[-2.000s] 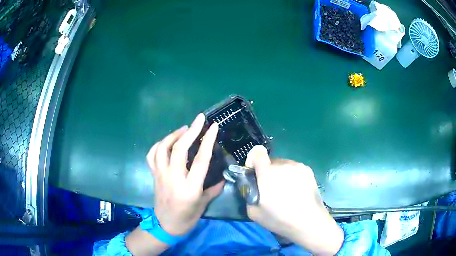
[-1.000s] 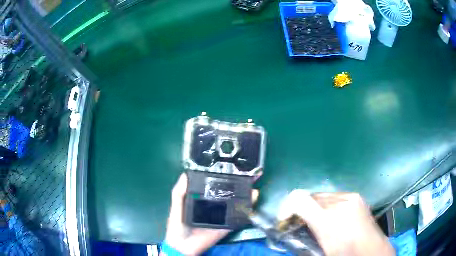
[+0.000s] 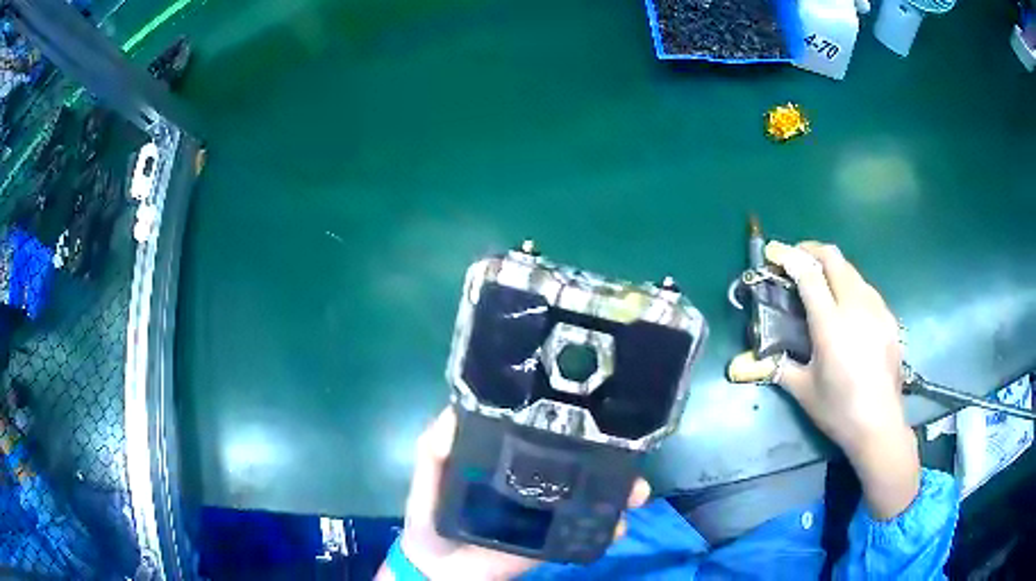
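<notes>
A trail camera housing point(image 3: 653, 297) is held up over the green belt, its camouflage-patterned front and hexagonal lens surround facing me. Its black lower cover point(image 3: 568, 482) hangs open below, with a small dark window. My left hand point(image 3: 429, 499), with a blue wristband, holds the unit from behind and below; most of the fingers are hidden behind it. My right hand point(image 3: 846, 340) is around the air blow gun point(image 3: 778, 318) at the right, apart from the housing. The gun's brass-coloured tip points away from me. Pale yellowish coverings show on the fingertips.
A blue bin point(image 3: 727, 56) of small black parts stands at the top right beside a white bottle point(image 3: 827, 43) marked 4-70 and part of a fan point(image 3: 897, 25). A yellow crinkled object point(image 3: 786, 121) lies on the belt. A metal rail point(image 3: 142, 340) and mesh run along the left. The air hose point(image 3: 977, 398) runs right.
The housing has turned from its inside to its front face and is now nearer the camera. My right hand has moved right and forward with the air gun, away from the housing.
</notes>
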